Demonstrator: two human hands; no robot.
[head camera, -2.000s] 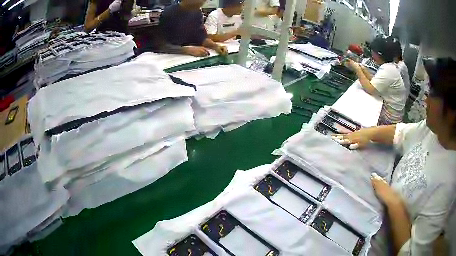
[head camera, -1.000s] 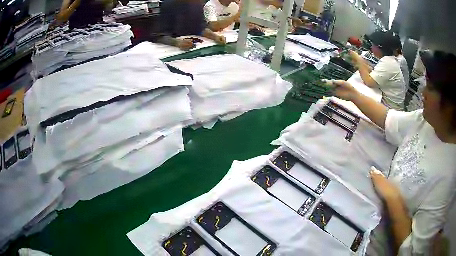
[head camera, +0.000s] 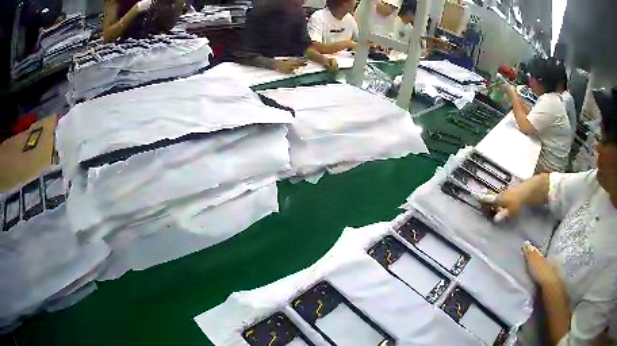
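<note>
Several black phone middle frames (head camera: 408, 266) lie on white interleaf sheets (head camera: 250, 301) at the near right, their solid ends with gold marks towards the upper left. Two frames at the bottom, one of them (head camera: 341, 316) whole and one cut off by the picture's edge, lie on the same sheet. Neither of my hands is in the picture.
Layered stacks of sheets and frames (head camera: 183, 169) stand on the green bench (head camera: 298, 223) at left. A person at right has a hand (head camera: 504, 203) on frames on another sheet. Loose frames (head camera: 467, 121), a white upright rack (head camera: 410, 61), cardboard (head camera: 20, 159) and more workers are beyond.
The whole view has shifted, so things sit further right than a second ago. The neighbouring worker's hand has come back from the loose frames to the sheet. A small white shape at bottom left is gone.
</note>
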